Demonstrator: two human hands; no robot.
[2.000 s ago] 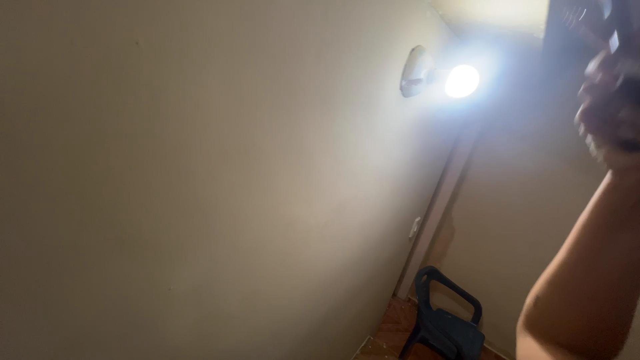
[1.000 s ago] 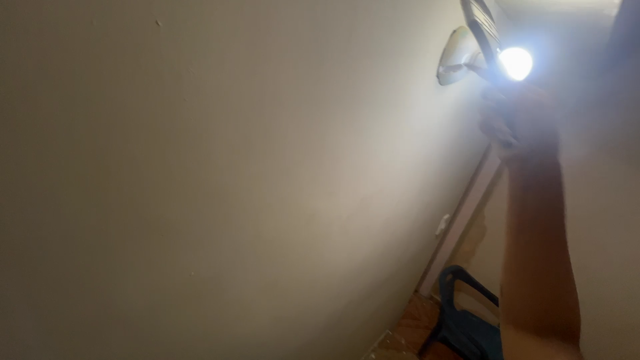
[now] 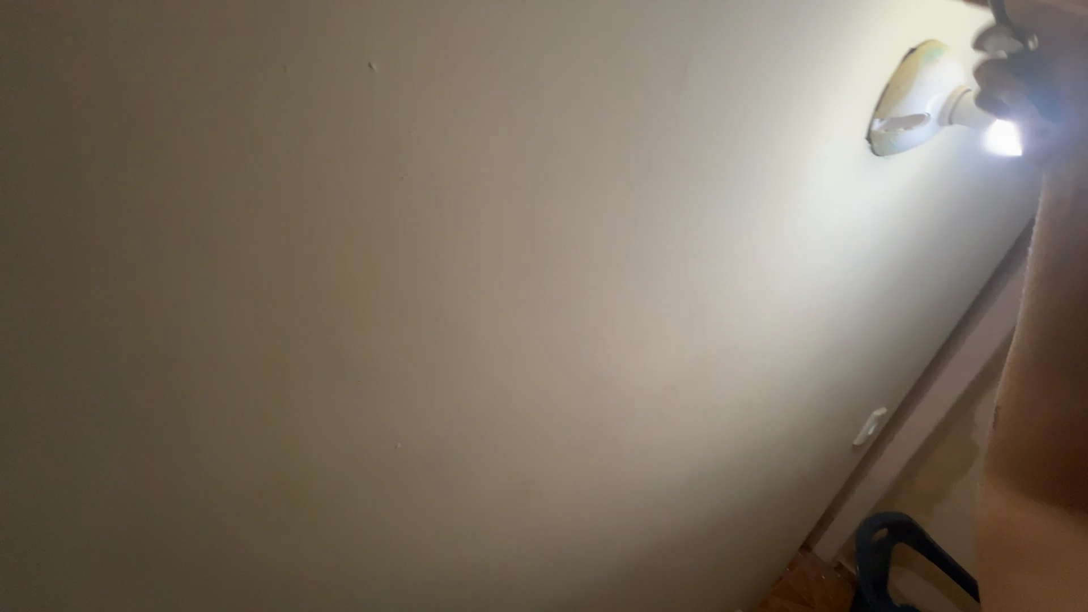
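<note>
At the upper right, my right hand (image 3: 1016,81) is raised against the lit bulb (image 3: 1005,138), covering part of it. A slim dark object (image 3: 999,12) sticks up from between my fingers; most of it is hidden, so its kind is unclear. The bulb sits in a white lamp holder (image 3: 959,106) on a rounded, worn white base (image 3: 914,98) fixed to the wall. An oblong opening shows in the lower part of this base. My right forearm runs down the right edge of the view. My left hand is out of view.
A plain beige wall (image 3: 476,280) fills most of the view. A white switch or socket plate (image 3: 869,427) is near its right edge, beside a pinkish door frame or trim (image 3: 931,387). Below are a dark chair (image 3: 880,544) and reddish-brown flooring (image 3: 803,586).
My right hand has come from the right side over to the lamp, and now overlaps the bulb. The view has shifted somewhat, leaving the lamp farther right.
</note>
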